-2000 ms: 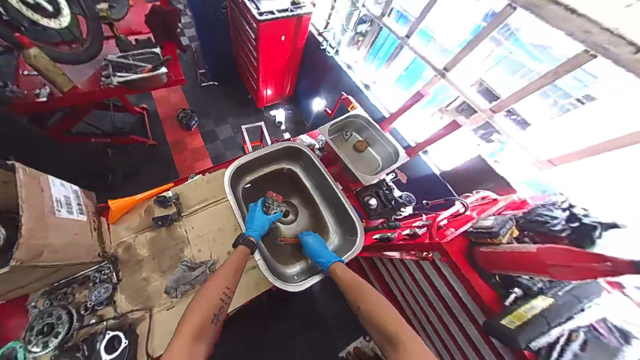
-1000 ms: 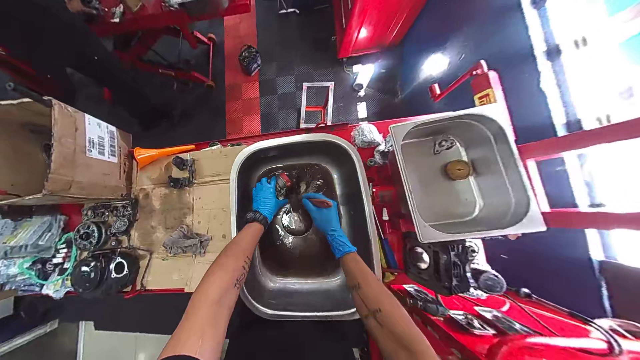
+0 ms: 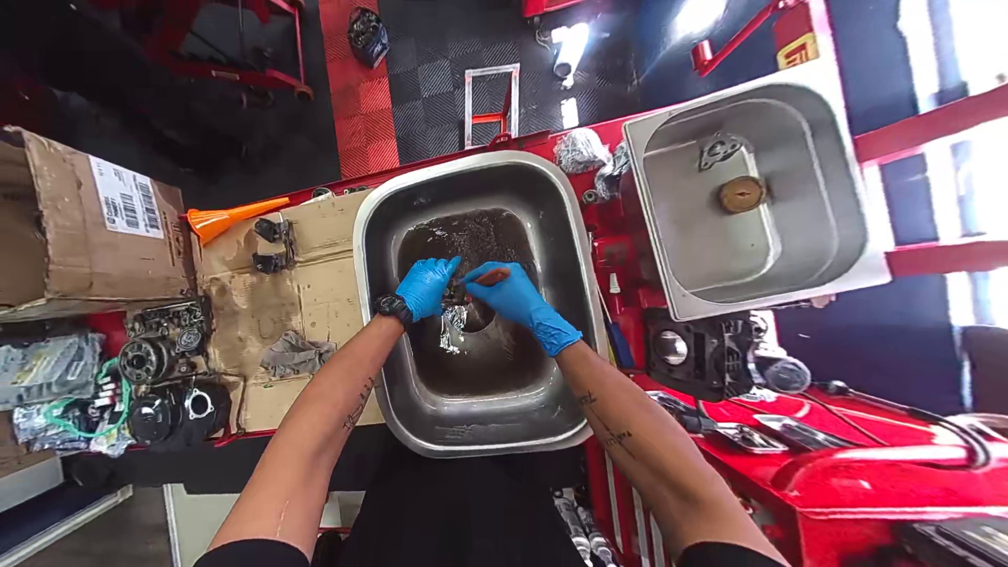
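Observation:
Both hands wear blue gloves and work inside a steel basin (image 3: 441,429) with dark, dirty liquid at its bottom. My left hand (image 3: 428,285) grips a small dark metal part (image 3: 455,296), mostly hidden by the fingers, just above the liquid. Close on its right, my right hand (image 3: 508,293) holds a tool by its reddish-brown handle (image 3: 492,276), the working end of which is against or near the part and cannot be made out. A black watch (image 3: 394,309) is on the left wrist.
At the right stands a second steel basin (image 3: 803,291) with a gasket-like plate (image 3: 720,150) and a round brown piece (image 3: 742,194). To the left lie stained cardboard (image 3: 327,228), an orange funnel (image 3: 228,220), a grey rag (image 3: 297,354), engine parts (image 3: 161,339) and a cardboard box (image 3: 71,260). An engine cylinder block (image 3: 693,354) sits lower right.
The view has swung and now looks more straight down. Both hands remain in the basin, the left on the part and the right on the tool, and have come closer together since one second ago.

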